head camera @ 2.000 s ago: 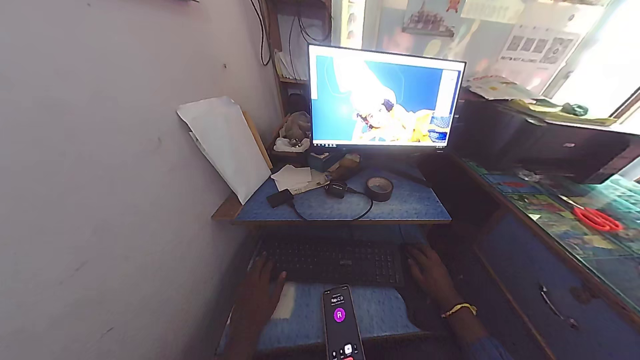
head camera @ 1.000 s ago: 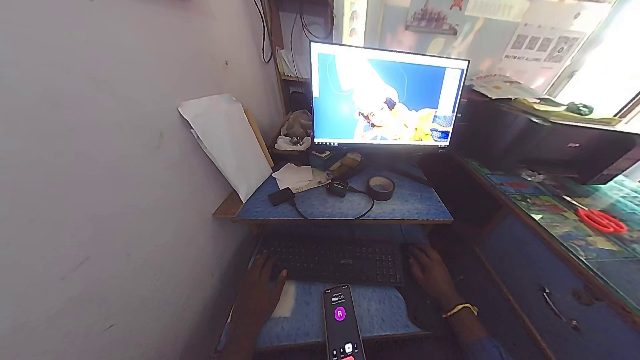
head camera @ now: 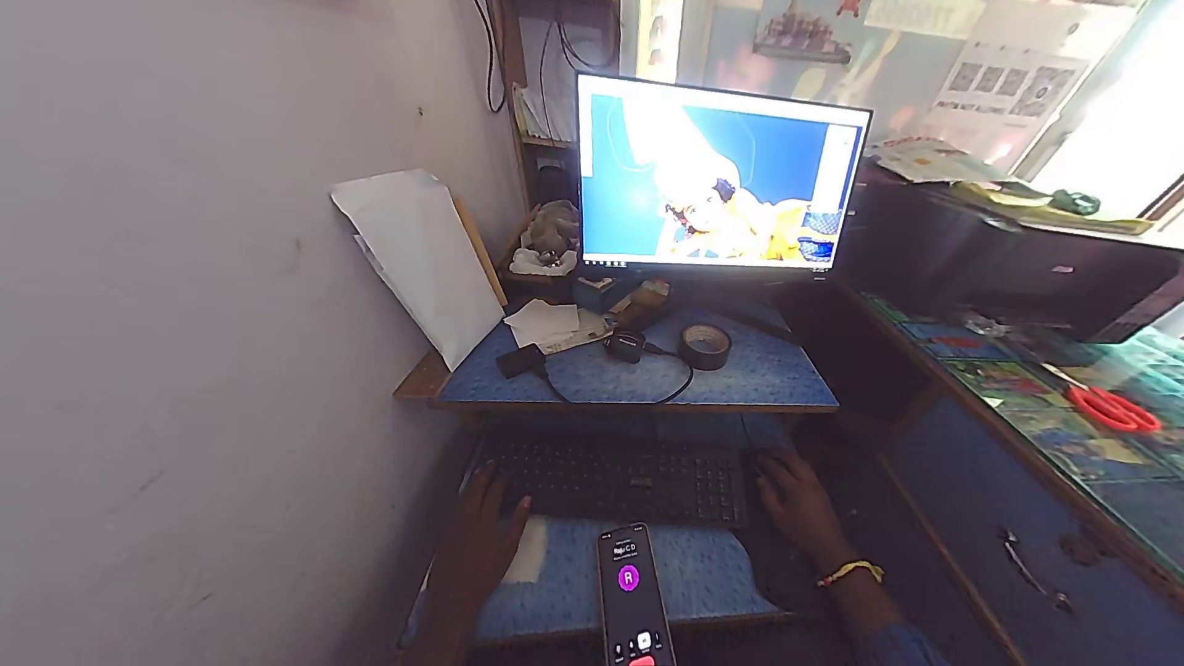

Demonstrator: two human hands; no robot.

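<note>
My left hand [head camera: 481,536] rests with fingers spread at the left end of a black keyboard [head camera: 620,476]. At the keyboard's right end, my right hand [head camera: 800,504] lies over a dark computer mouse [head camera: 763,462], which its fingers mostly hide; a yellow band circles that wrist. A smartphone [head camera: 634,592] with a lit call screen lies below the keyboard, between my hands and touched by neither. The monitor [head camera: 712,176] behind shows a bright picture of a figure in white and yellow on blue.
On the blue upper shelf [head camera: 768,388] lie a tape roll [head camera: 705,346], a black adapter with a cable [head camera: 521,362] and papers [head camera: 546,324]. A white envelope [head camera: 425,259] leans on the left wall. At right are a black printer [head camera: 1027,250] and red-handled scissors [head camera: 1115,409] on a glass-topped counter.
</note>
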